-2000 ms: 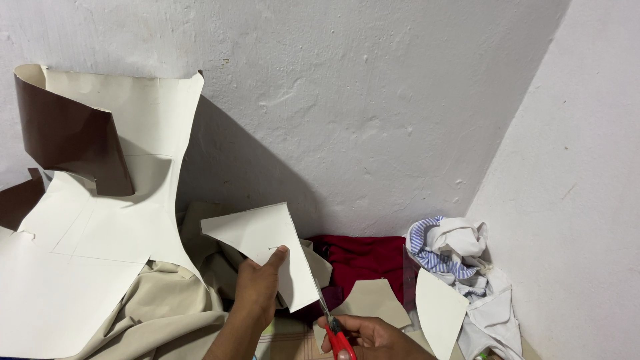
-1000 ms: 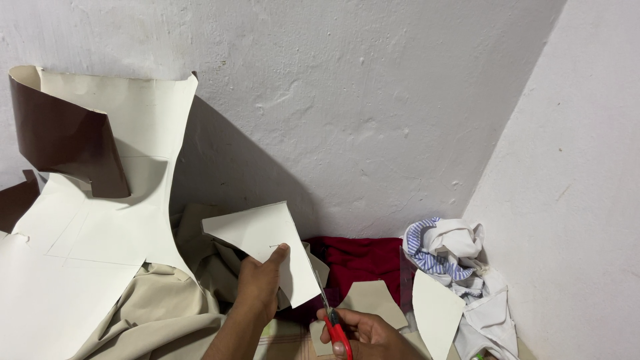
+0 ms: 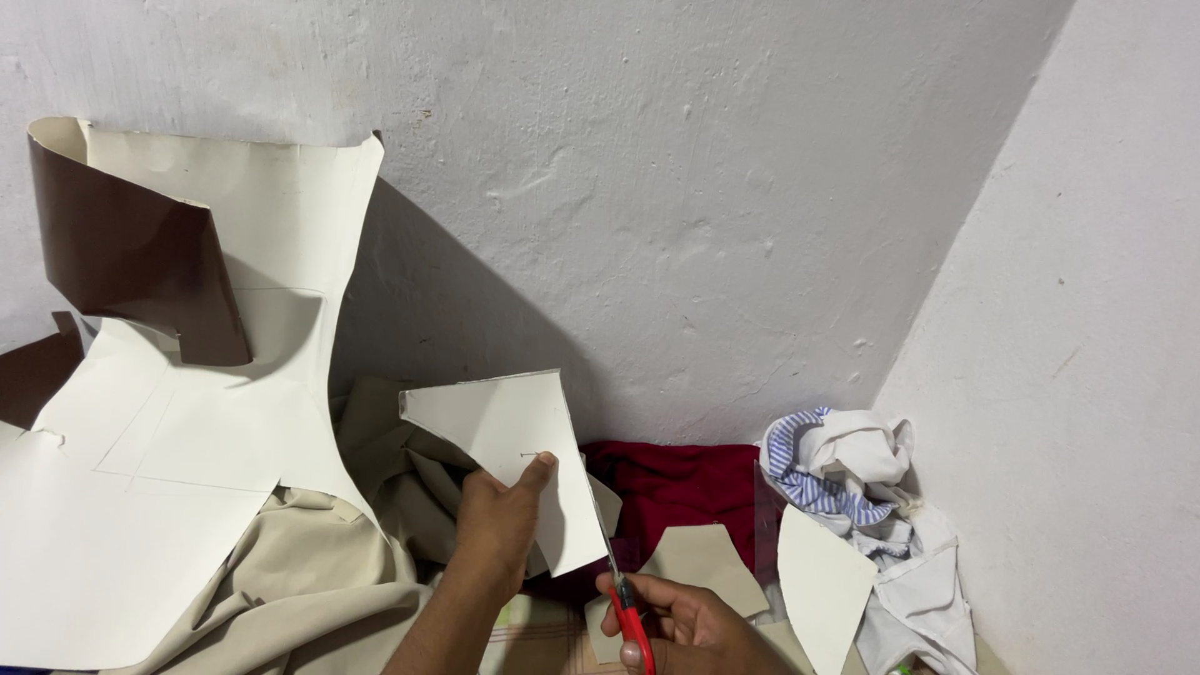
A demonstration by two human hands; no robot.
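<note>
My left hand (image 3: 502,525) grips a white card piece (image 3: 506,417) with a curved left edge, thumb on top beside a small pencil mark. My right hand (image 3: 689,623) holds red-handled scissors (image 3: 633,619), their blades lying along the card's lower right edge. How far the blades are apart cannot be told. Behind the card, a beige piece (image 3: 605,502) shows in part. Right of the scissors lie a beige cut piece (image 3: 705,562) and a white card piece (image 3: 820,586) with a curved side.
A large white sheet (image 3: 225,412) with pencil lines and a curled brown-backed part leans at the wall on the left. Beige fabric (image 3: 309,581) lies below it. Dark red cloth (image 3: 684,487) and a heap of white and blue-striped cloth (image 3: 844,459) lie by the wall.
The scissors stay at the card's right edge, with only slight movement of the right hand. The left hand keeps its hold on the card.
</note>
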